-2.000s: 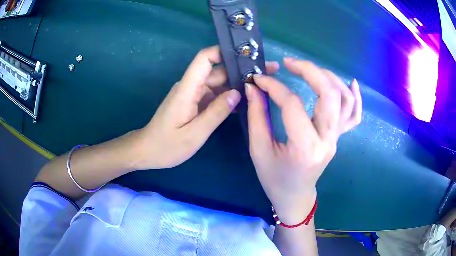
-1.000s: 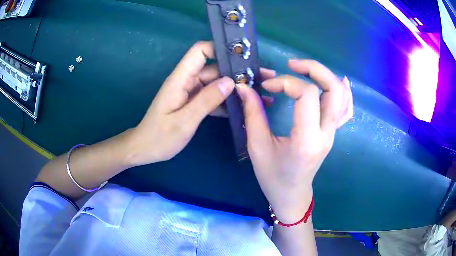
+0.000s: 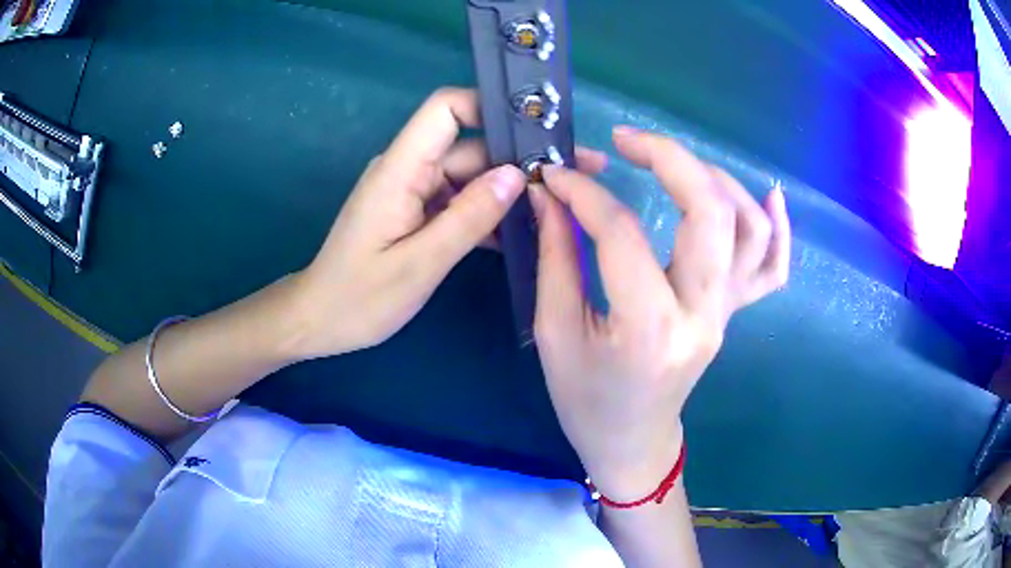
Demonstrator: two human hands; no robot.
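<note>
A dark grey fixture bar [image 3: 512, 80] is held upright in the picture above the green mat, its top end cut off by the frame edge. Three small round modules with amber centres and silvery tabs show along it; the middle module [image 3: 534, 105] is uncovered. My left hand [image 3: 388, 233] grips the bar from the left, thumb on its edge, other fingers partly behind it. My right hand [image 3: 637, 300] has thumb and index fingertips at the lowest visible module [image 3: 537, 170], partly covering it. Whether they pinch it is hidden.
Two tiny whitish parts [image 3: 166, 140] lie on the green mat [image 3: 255, 144] at left. A pale frame fixture [image 3: 50, 178] is at the left edge. A purple-white lamp [image 3: 938, 183] glows at right. Part of another person's pale clothing [image 3: 904, 544] shows at bottom right.
Over the last second my right index finger has come down beside the thumb onto the lowest visible module. The bar has shifted slightly. My left hand still holds it.
</note>
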